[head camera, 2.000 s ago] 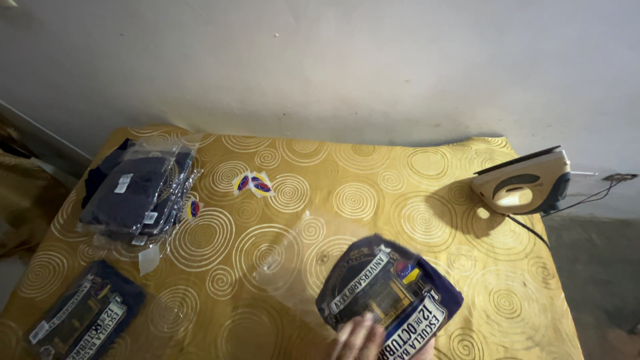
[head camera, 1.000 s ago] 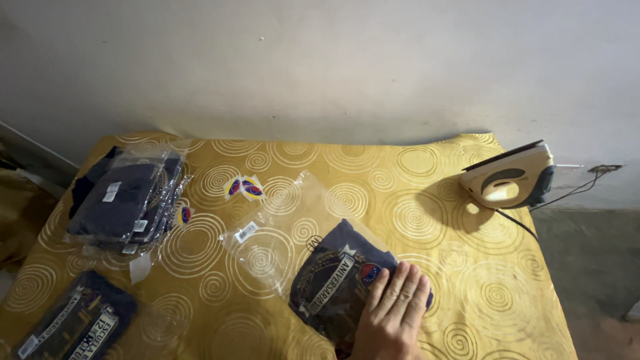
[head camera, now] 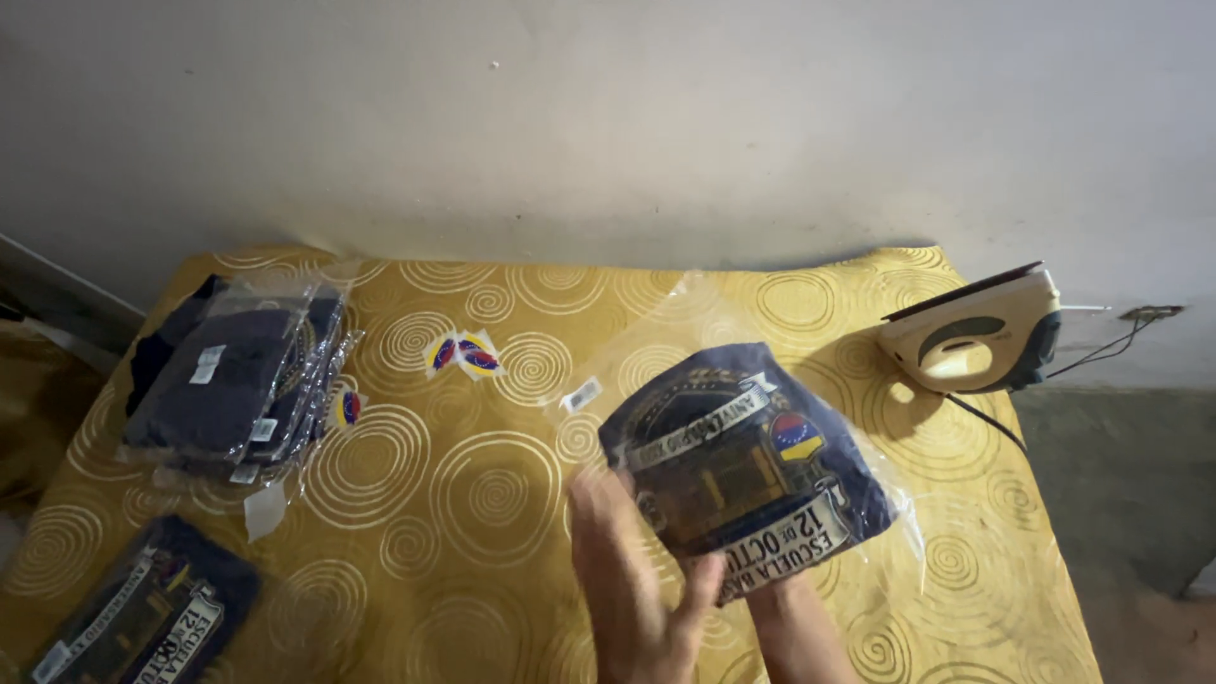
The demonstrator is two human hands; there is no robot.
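Note:
A folded navy printed garment (head camera: 731,465) in a clear plastic bag is held tilted over the table. Beneath its lower edge is my right hand (head camera: 784,594), its fingers hidden behind the garment. At the lower left side is my left hand (head camera: 632,570), slightly blurred, thumb apart from the fingers; the thumb tip touches the bag's edge. The bag's loose transparent part (head camera: 655,332) spreads up and left and carries a small white label (head camera: 580,394).
Bagged dark garments (head camera: 228,380) lie stacked at the left; another printed one (head camera: 142,608) is at the lower left. Round stickers (head camera: 461,354) lie mid-table, one (head camera: 348,408) beside the stack. A clothes iron (head camera: 978,332) stands at the right, cable over the edge of the gold tablecloth (head camera: 494,494).
One second ago a hand lay flat on the bagged garment. Now the garment is raised and turned, with my right hand under it and my left hand at its left side.

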